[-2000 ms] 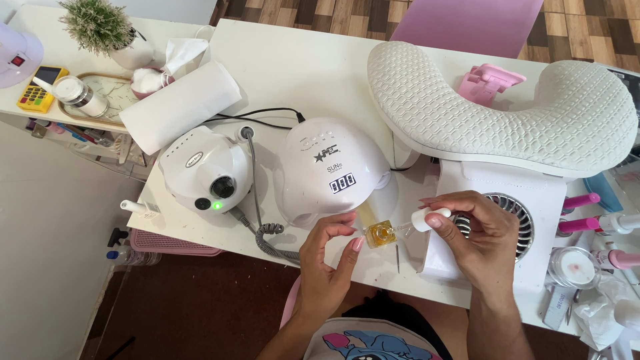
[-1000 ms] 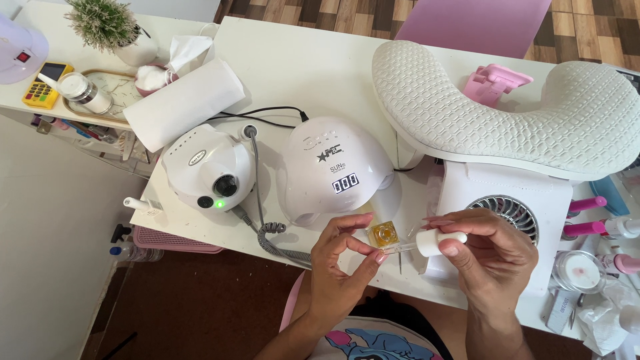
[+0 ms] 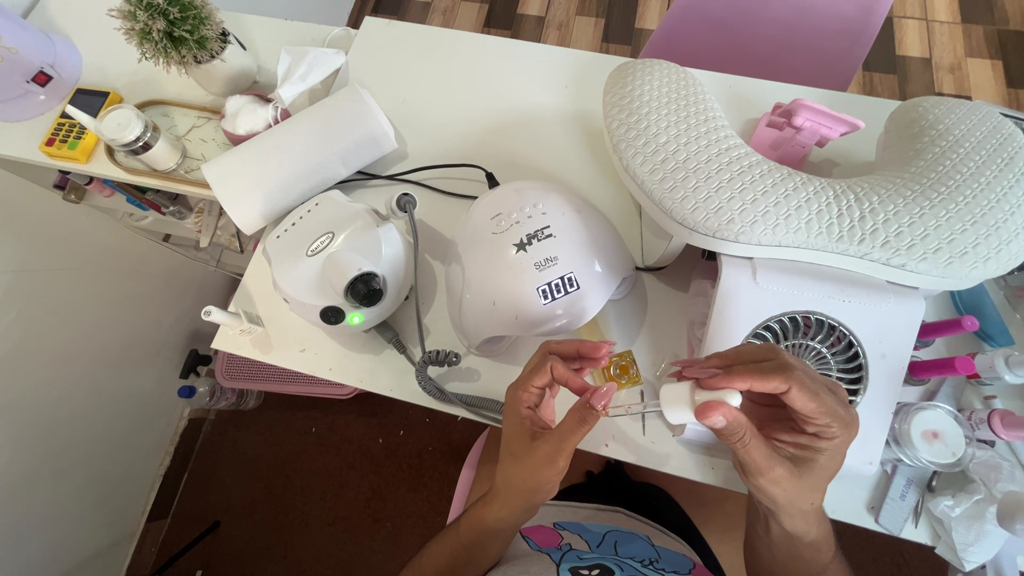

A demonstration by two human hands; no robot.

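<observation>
My right hand (image 3: 780,420) pinches the white cap of a dropper (image 3: 680,402), whose clear glass pipette points left. The pipette's tip is at the thumbnail of my left hand (image 3: 552,416), whose fingers are bent and apart and hold nothing that I can see. Just behind the left fingertips stands an uncapped square glass bottle (image 3: 622,370) with yellow liquid, on the white table. A white nail lamp (image 3: 540,264) with a lit display lies beyond the hands. Left of it sits a white nail drill unit (image 3: 344,264) with a green light.
A padded white armrest (image 3: 800,192) arches over a pink stand (image 3: 800,132). Below it is a nail dust collector (image 3: 808,344). Pink-capped bottles, a jar (image 3: 932,436) and a nail buffer (image 3: 896,498) lie at right. A paper roll (image 3: 300,160) and coiled grey cable (image 3: 440,376) are at left.
The dropper was over the bottle two seconds ago; it has moved out toward me, and its tip is now at my left thumb. My left hand has turned its fingers inward.
</observation>
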